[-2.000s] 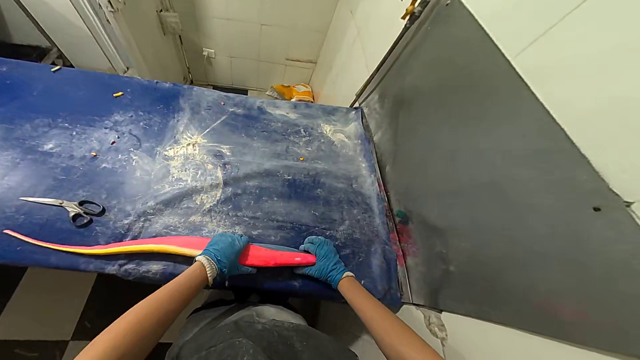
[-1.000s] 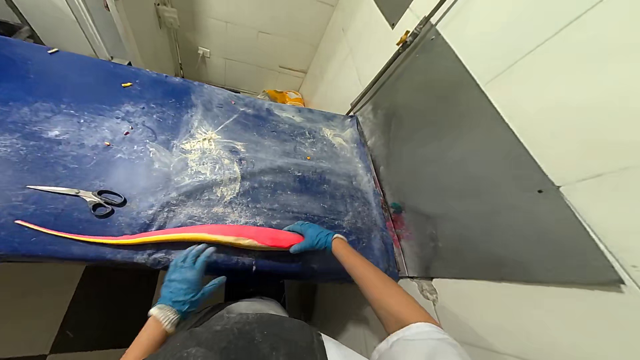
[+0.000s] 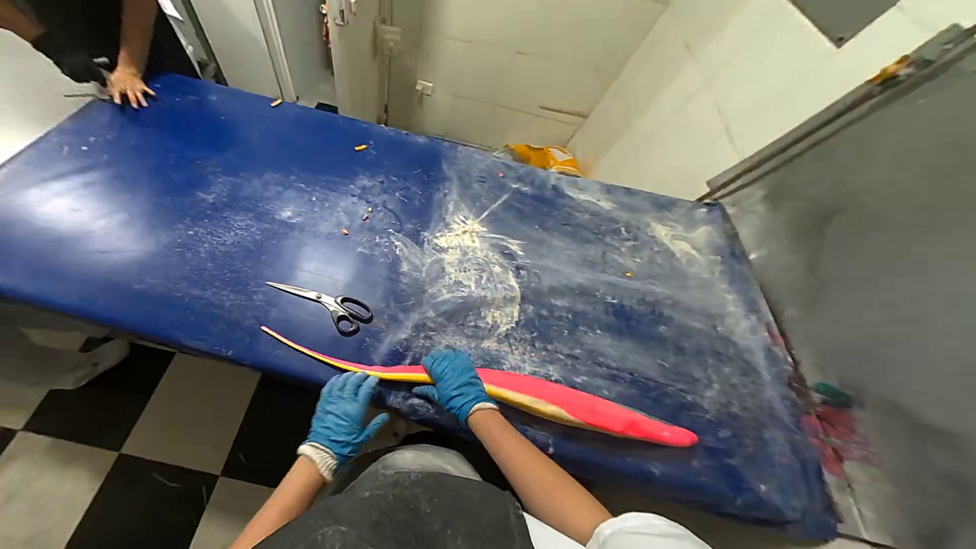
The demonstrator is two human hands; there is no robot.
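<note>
A long soft candy-like rope, pink with a yellow and pale side, lies along the near edge of the powdered blue table cover. It is thick at the right and tapers to a thin tip at the left. My right hand, in a blue glove, rests over its middle, the fingers partly curled around it. My left hand, gloved too, touches or nearly touches the thin part at the table edge, its thumb apart and nothing plainly held. Scissors with black handles lie partly spread just behind the thin end.
Small coloured bits are scattered on the cover. A grey panel stands against the right end. At the far left corner another person's bare hand rests on the table beside a black-gloved one. An orange bag shows behind the table.
My right hand has moved left from the rope's thick right end to its middle. My left hand, off the rope a second ago, is back beside it. The view has swung left, showing another person.
</note>
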